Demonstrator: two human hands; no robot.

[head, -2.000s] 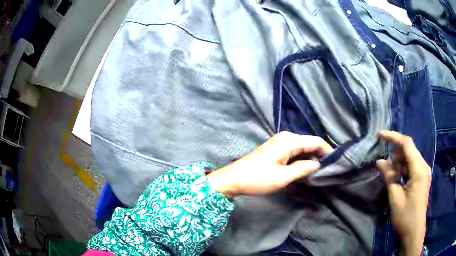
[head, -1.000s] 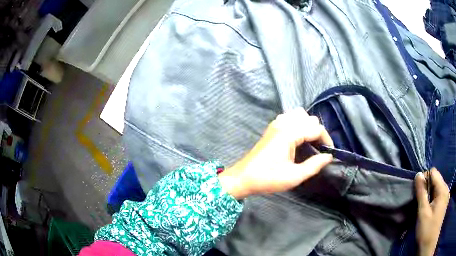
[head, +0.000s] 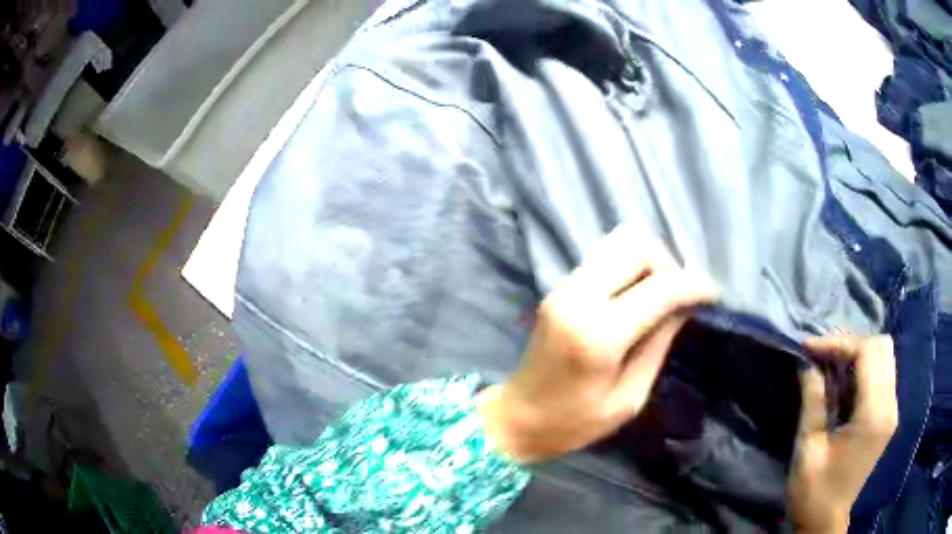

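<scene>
A large denim garment [head: 365, 209], pale grey-blue side up, lies spread in front of me. A dark blue armhole edge [head: 760, 332] runs between my two hands, with dark cloth inside the opening. My left hand [head: 605, 349] comes in from the lower left in a green patterned sleeve and grips the left end of this edge; its fingertips are partly hidden by cloth. My right hand [head: 843, 417] at the lower right pinches the right end of the edge. A dark blue strip with small metal dots [head: 809, 115] runs down the right side. I cannot make out any tool.
A white table corner [head: 221, 256] shows left of the garment. More dark denim [head: 919, 94] lies at the upper right. A blue bin or bag [head: 232, 422] is below the table edge. A pale trough [head: 198, 94], yellow floor lines [head: 157, 302] and a green crate [head: 115, 501] are at left.
My hands have moved closer together than one second ago. The armhole has folded from a wide oval to a narrow dark opening. A dark patch now shows at the top of the garment.
</scene>
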